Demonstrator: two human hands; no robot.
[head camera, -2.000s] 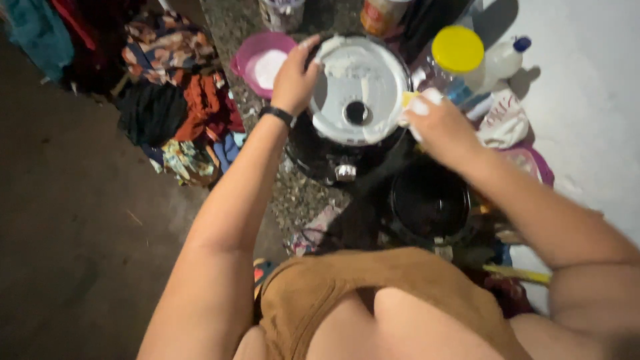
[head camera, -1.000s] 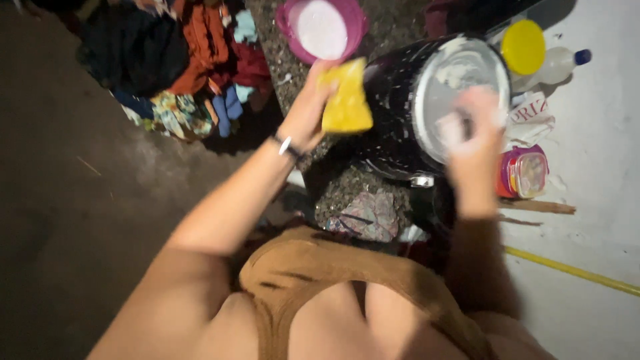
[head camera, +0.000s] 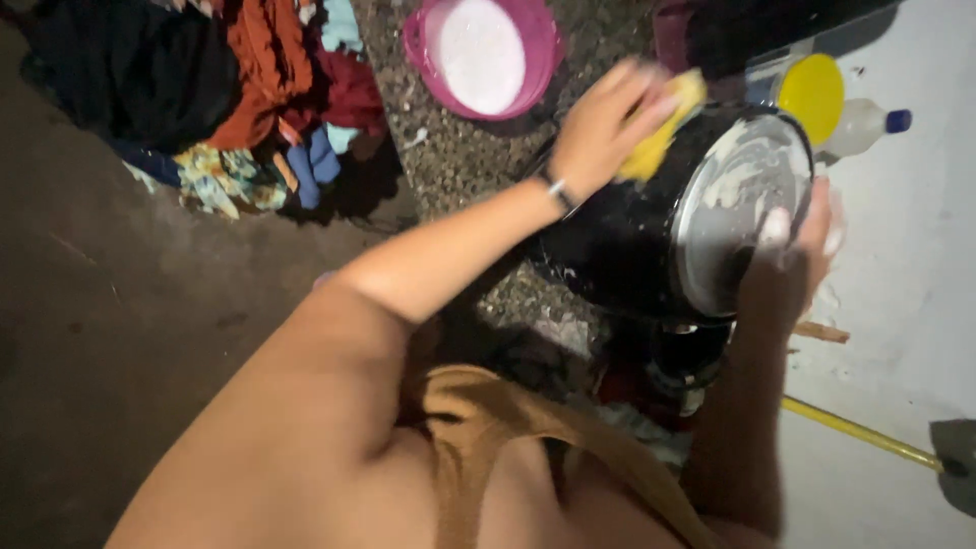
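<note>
A round black appliance (head camera: 618, 236), with pale smears on its body, lies tilted on the speckled stone counter, its lid side toward the wall. My left hand (head camera: 610, 122) grips a yellow sponge (head camera: 657, 149) against the upper side of the black body; both are blurred. On the silvery round lid (head camera: 713, 221) are whitish foam smears. My right hand (head camera: 797, 244) rests on the lid near its edge, with foam on the fingers; how firmly it holds is not plain. Left of the appliance stands a pink plastic bowl (head camera: 546, 57) with white liquid or foam inside.
Beside the wall (head camera: 907, 267) are a jar with a yellow lid (head camera: 812, 99) and a clear bottle with a blue cap (head camera: 854, 128). A heap of clothes (head camera: 267, 84) lies left of the counter (head camera: 435, 164). A yellow pole (head camera: 862, 432) leans at the lower right.
The appliance, upright two seconds ago, is now tipped over. The sponge, at my right hand in the oldest frame, is in my left hand and has moved onto the appliance's side.
</note>
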